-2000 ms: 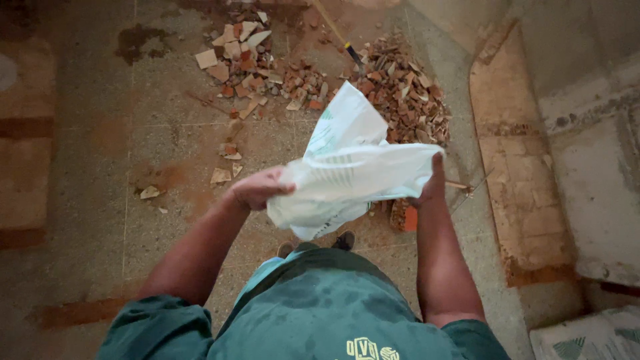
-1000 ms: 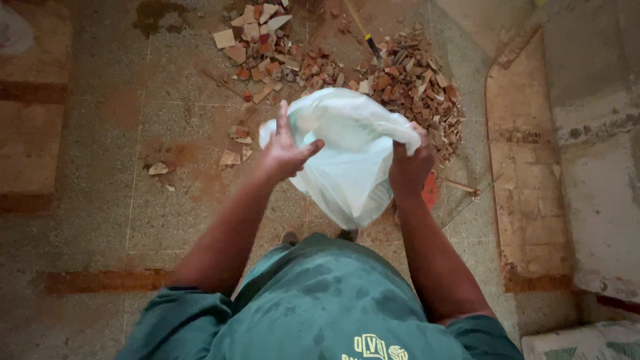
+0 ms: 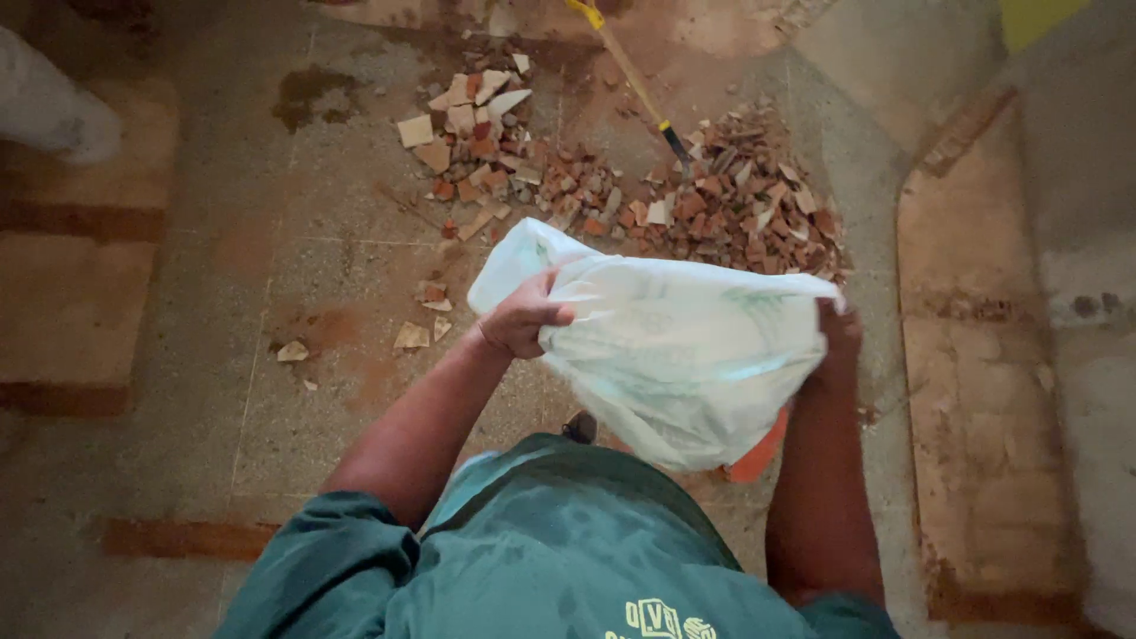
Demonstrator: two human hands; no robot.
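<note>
A white woven plastic sack (image 3: 683,346) with green print hangs between my two hands, in front of my belly. My left hand (image 3: 529,318) pinches its rim on the left, with a corner of the sack standing up beyond the fingers. At the sack's upper right corner is my right hand (image 3: 834,342), gripping the edge, its fingers partly hidden and blurred. Beyond the sack lies a heap of broken brick and tile rubble (image 3: 745,195). A long-handled tool (image 3: 635,80) with yellow fittings rests with its dark end in the heap, its head hidden. An orange-red object (image 3: 759,453) shows partly below the sack.
Larger tile pieces (image 3: 461,115) lie in a second pile farther left. Loose shards (image 3: 412,335) are scattered on the speckled floor. Step-like ledges (image 3: 71,293) stand at the left, a long ledge (image 3: 985,399) at the right. A whitish object (image 3: 44,98) is at the upper left.
The sack's mouth, held open toward me one second ago, is now drawn out wide and flatter between my hands. My left hand, spread with its fingers up then, has closed on the rim.
</note>
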